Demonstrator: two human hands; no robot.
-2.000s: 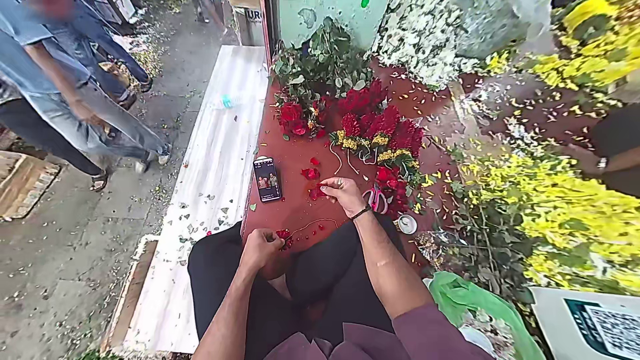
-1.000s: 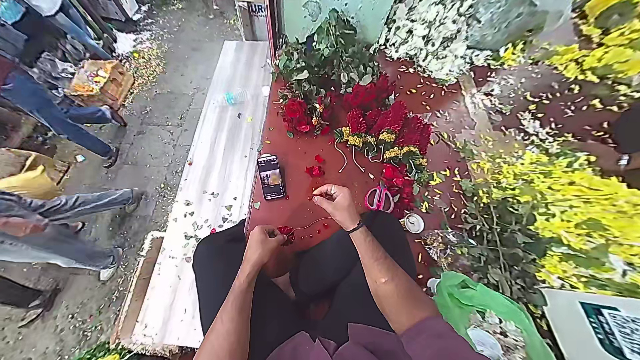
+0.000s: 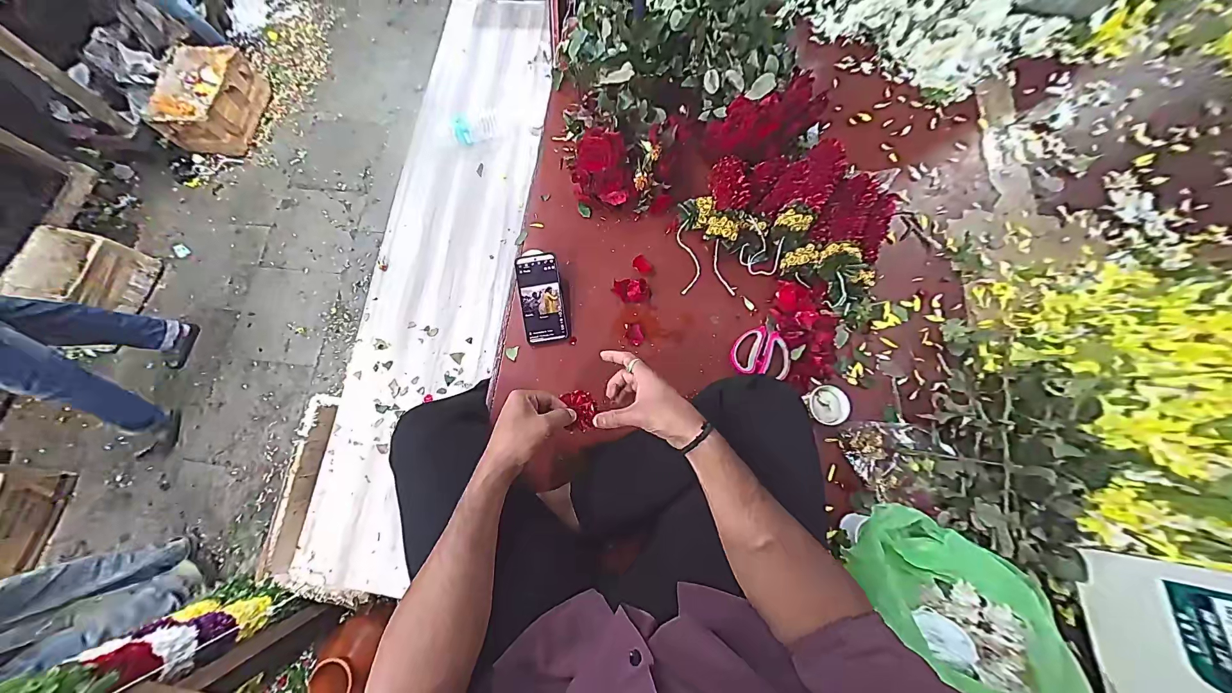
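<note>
My left hand (image 3: 531, 423) pinches a small cluster of red petals (image 3: 579, 409) between thumb and fingertips, above my lap. On its right side, the thumb of my right hand (image 3: 647, 397) touches or nearly touches that cluster, while the index finger points away to the left; a ring and a black wristband show on this hand. Beyond the hands, loose red petals (image 3: 632, 290) lie on the red surface beside a smartphone (image 3: 543, 296) with a lit screen. Pink-handled scissors (image 3: 760, 352) rest by my right knee, near red flower bunches (image 3: 813, 192) tied with yellow blooms and white thread.
Green leafy stems (image 3: 674, 48), white petals (image 3: 924, 43) and yellow flowers (image 3: 1145, 375) lie around the red surface. A round white container (image 3: 829, 404) and a green plastic bag (image 3: 895, 558) stand at right. Left are a white ledge (image 3: 433, 221), a plastic bottle (image 3: 476, 129) and passers-by's legs (image 3: 87, 327).
My right hand has come down and left to the red cluster, its fingers now more spread. Passers-by have moved on the walkway at left.
</note>
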